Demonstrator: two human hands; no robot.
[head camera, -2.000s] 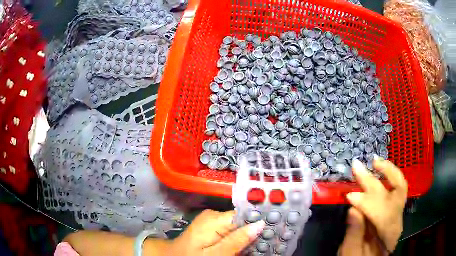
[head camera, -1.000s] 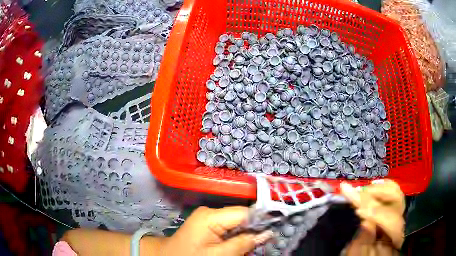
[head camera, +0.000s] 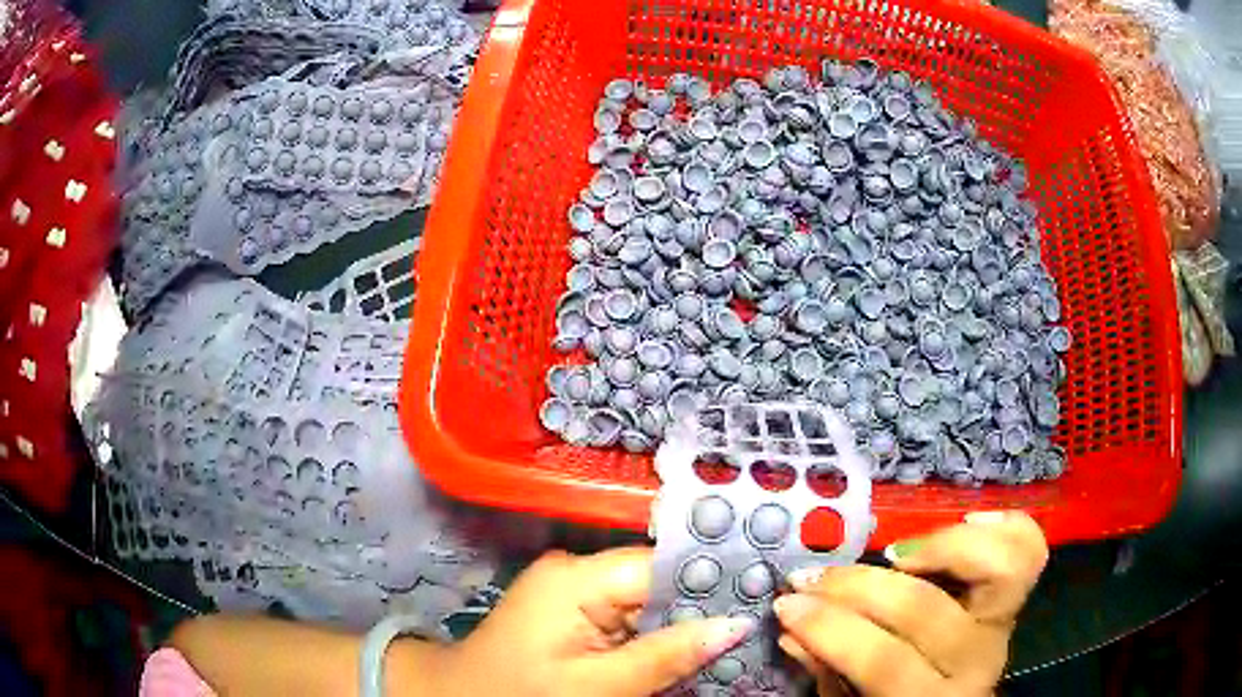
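A grey moulded sheet (head camera: 729, 576) stands over the near rim of the red basket (head camera: 586, 505). Its top part has empty openings and round holes; the lower part still has raised domes, with one more hole at the right. My left hand (head camera: 599, 626) grips the sheet's lower left, thumb across its front. My right hand (head camera: 919, 606) has its fingertips at the sheet's right edge, by the domes. Many loose grey rubber caps (head camera: 817, 272) lie in the basket. The sheet's bottom end is partly hidden by the fingers.
Unpicked domed sheets (head camera: 334, 150) are piled left of the basket. Flattened waste webs (head camera: 259, 449) lie below them. Red patterned fabric (head camera: 48, 259) is at the far left. A clear bag of orange-pink parts (head camera: 1151, 123) is right of the basket, with a crumpled beige-grey item (head camera: 1201, 306) below it.
The sheet, folded and pulled sideways a second ago, is upright and facing me again. My right hand has moved left onto its edge. Compared with two seconds ago, it has more round holes.
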